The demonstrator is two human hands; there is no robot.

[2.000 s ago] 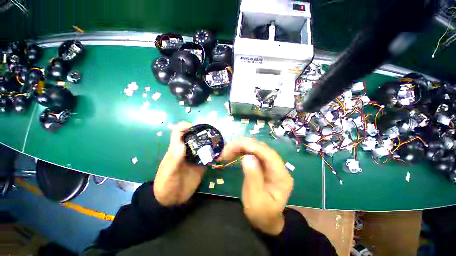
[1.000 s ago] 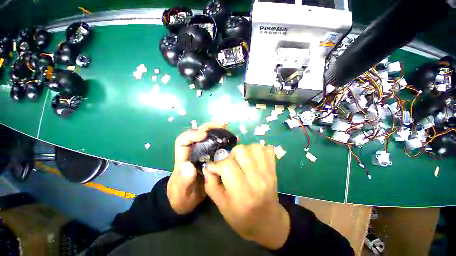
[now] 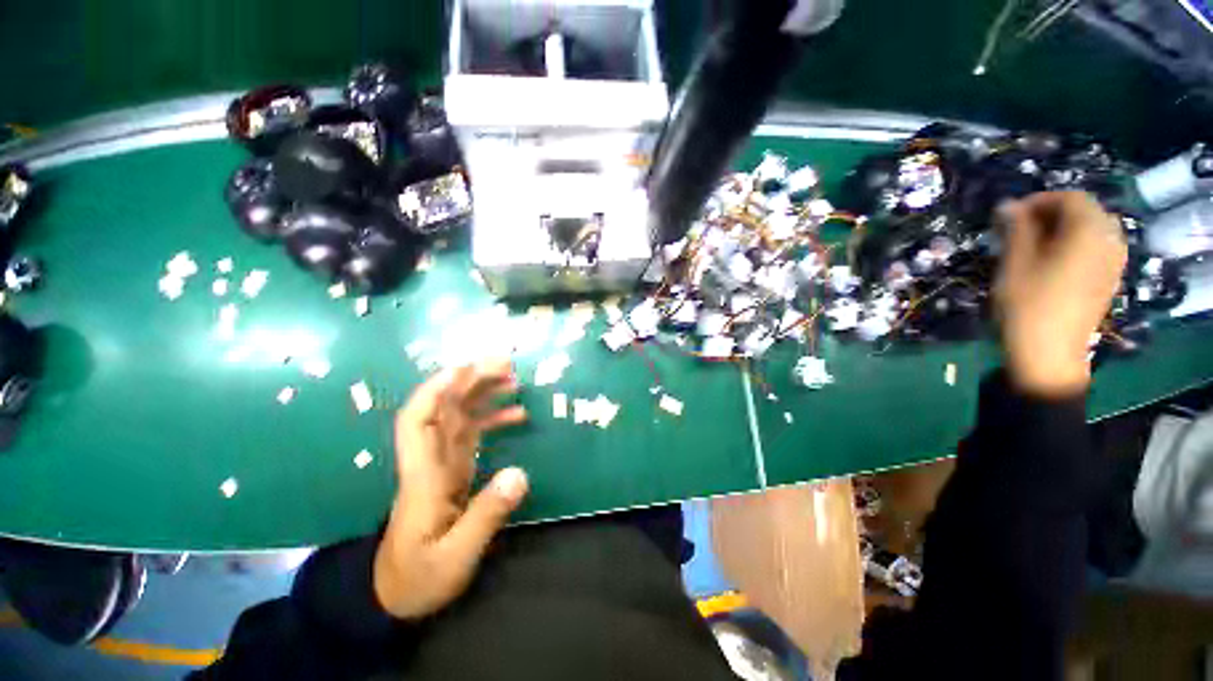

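My left hand (image 3: 446,486) is over the front part of the green bench (image 3: 639,466), fingers apart and empty. My right hand (image 3: 1058,286) is raised over the right-hand heap of black ball housings (image 3: 918,246), its fingers curled together; whether something small is in them is hidden by blur. A heap of small silver-white wired modules (image 3: 765,273) lies between the screw feeder and that heap. The white screw feeder (image 3: 565,173) stands at the back centre. The black electric screwdriver (image 3: 718,113) slants down beside its right side.
A cluster of black balls (image 3: 326,186) lies left of the feeder. Small white and cream paper scraps (image 3: 585,408) are scattered before it. More balls are cut off at the left edge. A cardboard box (image 3: 792,565) stands below the bench. Another person's grey clothing (image 3: 1177,492) shows at right.
The ball housing held between my hands is no longer in them. My left hand has opened, and my right hand has moved far right. The view has shifted right.
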